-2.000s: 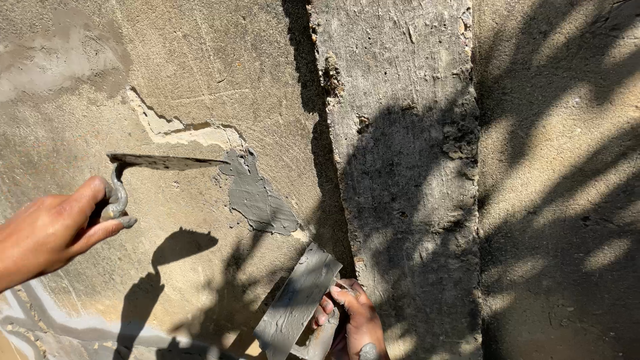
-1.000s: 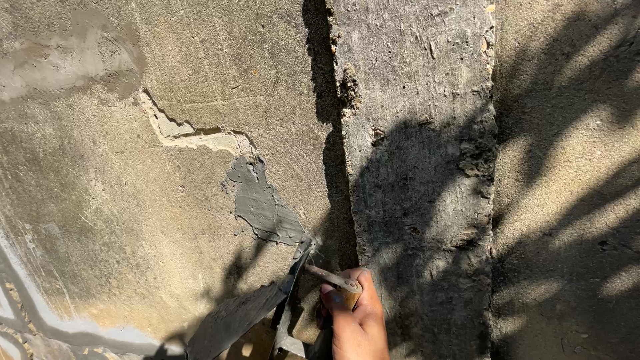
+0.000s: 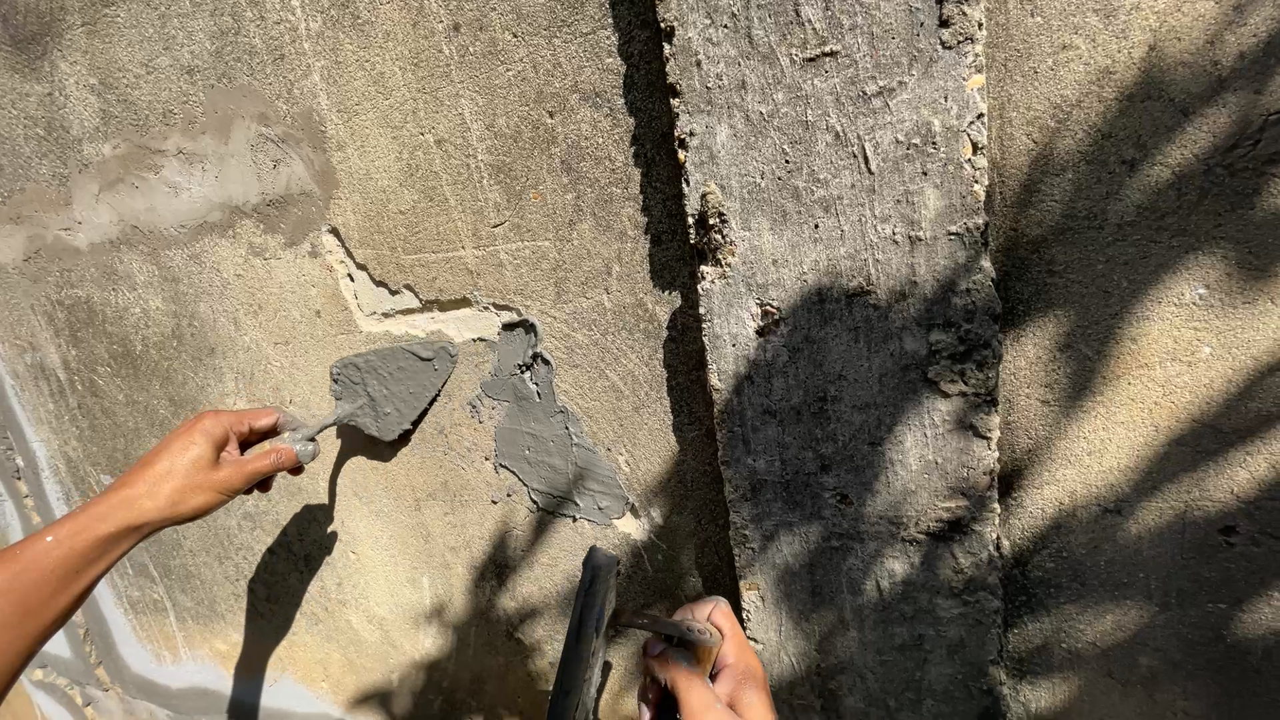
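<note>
My left hand [image 3: 235, 455] grips a small trowel by its thin shank; the trowel's blade [image 3: 392, 388] is coated with wet grey mortar and lies close to the wall, left of the patch. Fresh grey mortar [image 3: 555, 450] fills the lower part of a chipped crack in the wall. Up and to the left, the crack's pale hollow [image 3: 415, 312] is unfilled. At the bottom, my right hand [image 3: 708, 660] holds the handle of a second trowel or float [image 3: 585, 635], its dark blade seen nearly edge-on below the patch.
A rough concrete pillar [image 3: 840, 200] stands out from the wall right of the crack, with a dark shadow along its left edge. A smoothed mortar patch [image 3: 190, 180] lies at upper left. Grey-banded stonework [image 3: 110, 640] shows at lower left. Leaf shadows cross the wall and pillar.
My left hand, out of view one second ago, is back at the left with mortar on its trowel. My right hand's tool has turned from slanting across to nearly upright.
</note>
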